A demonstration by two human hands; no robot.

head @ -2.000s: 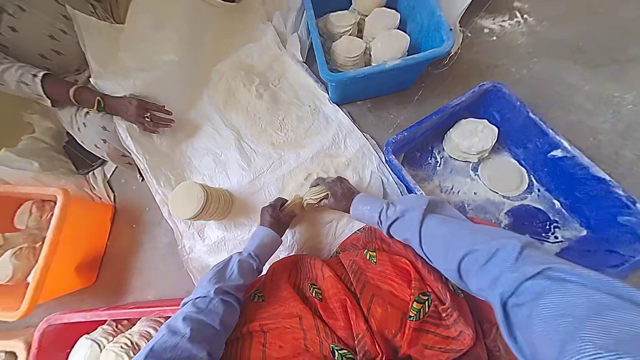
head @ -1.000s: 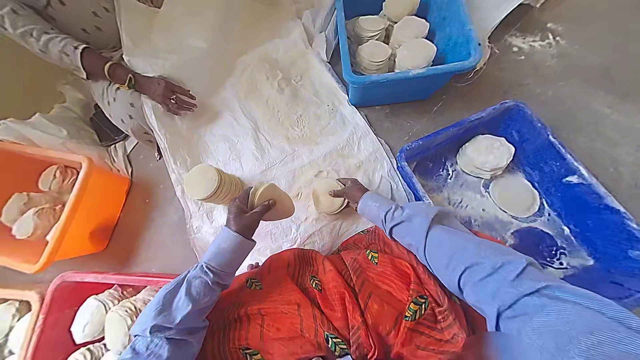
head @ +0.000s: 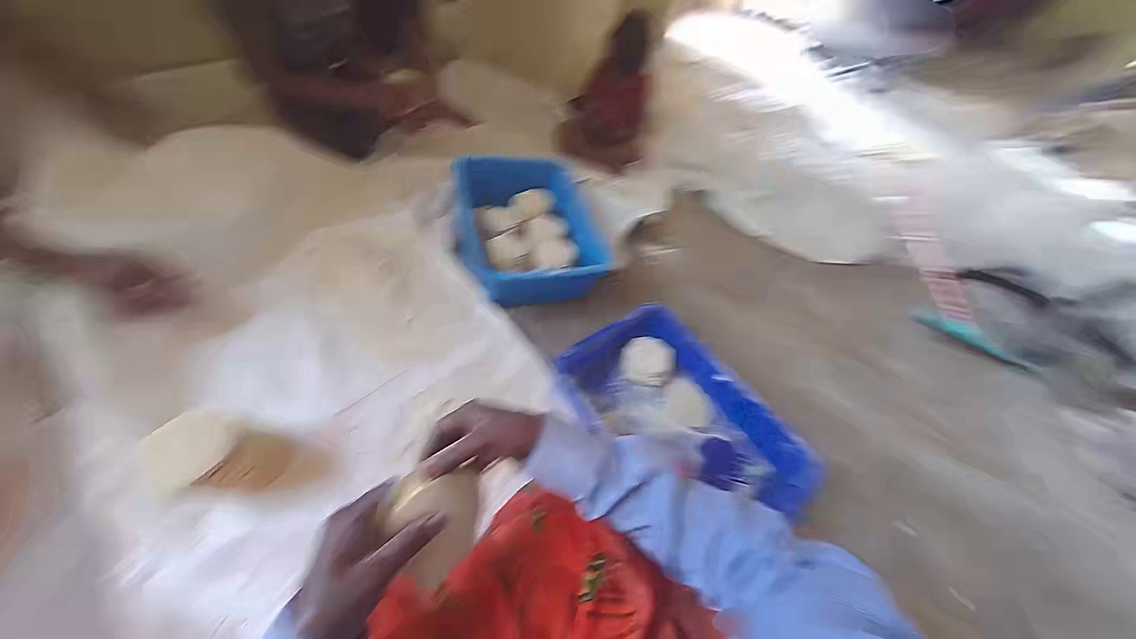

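Note:
Blur softens the whole head view. My left hand (head: 359, 550) and my right hand (head: 479, 437) close around a pale stack of thin dough discs (head: 435, 515) above my red patterned cloth (head: 541, 568). The left hand grips its near left side, and the right hand lies over its far edge. To the left, another stack of pale discs (head: 191, 448) lies tipped on the floury white sheet (head: 275, 355). How many discs either stack has cannot be told.
A dark blue tray (head: 763, 430) with two pale disc stacks lies beside my right sleeve. Beyond it stands a lighter blue tub (head: 541, 288) holding several stacks. A co-worker's hand (head: 146, 284) is at the left, and other people sit at the back.
The view has swung up and to the right. My hands were apart, each with discs; now they are together around one stack.

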